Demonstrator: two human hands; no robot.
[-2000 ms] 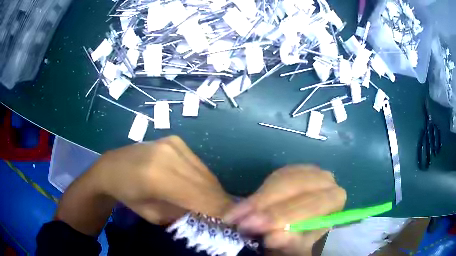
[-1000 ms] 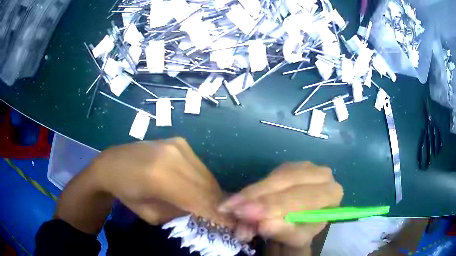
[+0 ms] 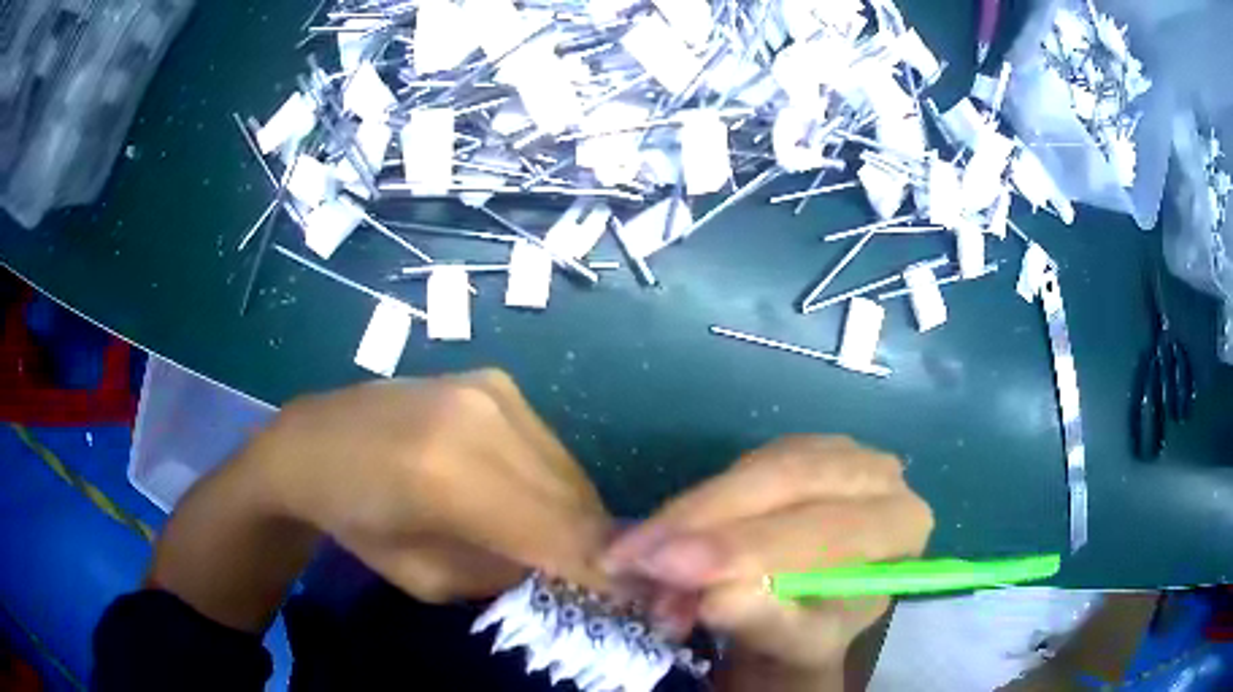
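Observation:
My left hand [image 3: 440, 487] is bare and curled at the bottom centre-left, its fingertips on a fanned bunch of white-tagged metal rods [image 3: 582, 642]. The white tags spread downward and round dark ends show along the bunch. My right hand [image 3: 798, 541] is beside it, fingertips touching the bunch. A slim bright green hand tool [image 3: 926, 577] sticks out to the right from my right hand; its working end is hidden by the fingers. The hands are slightly blurred.
A large pile of tagged rods [image 3: 609, 135] covers the back of the dark green bench. A steel ruler [image 3: 1066, 406] and black-handled scissors [image 3: 1160, 385] lie at right. Clear bags or boxes of parts [image 3: 1082, 108] stand top right, clear boxes [image 3: 81, 95] top left. A translucent bin [image 3: 196, 433] is below the left edge.
The bunch has tilted and shifted slightly between my fingertips. My right hand and the green tool have moved only a little. The pile appears unchanged.

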